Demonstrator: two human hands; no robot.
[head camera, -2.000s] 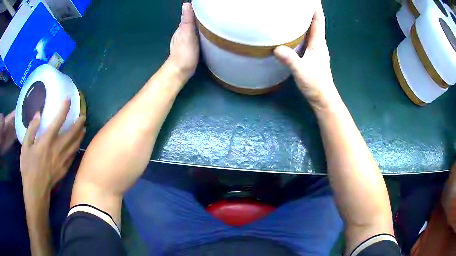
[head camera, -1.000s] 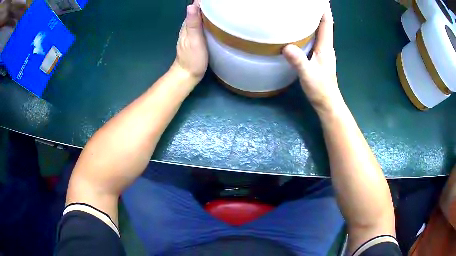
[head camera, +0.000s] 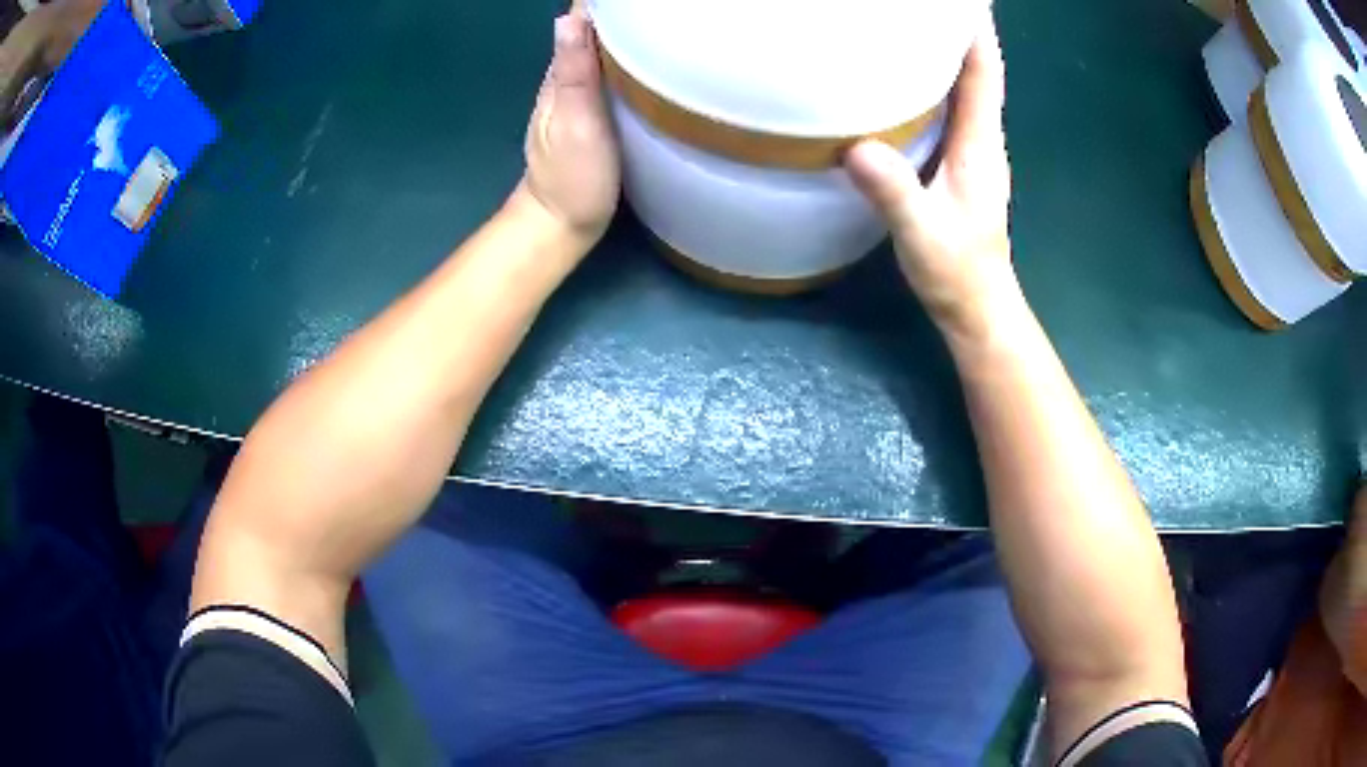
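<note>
Two white appliance units with wood-coloured bands stand stacked on the dark green bench. The upper unit (head camera: 795, 68) is cut off by the top edge of the picture. The lower unit (head camera: 750, 217) rests on the bench top. My left hand (head camera: 576, 143) lies against the left side of the stack, thumb up. My right hand (head camera: 945, 195) holds the right side, its thumb on the upper unit's band. Some fingers of both hands are hidden behind the units.
More stacked white units (head camera: 1304, 165) stand at the right edge. A blue retail box (head camera: 113, 150) lies at the upper left, with part of a person's hand (head camera: 38, 45) behind it. The bench (head camera: 720, 405) has a pale front edge. A red stool (head camera: 717, 629) is below.
Since the first frame, the neighbour's hands and the unit at the left have gone from view, and the blue box shows more fully. My hands and the stack have shifted slightly right.
</note>
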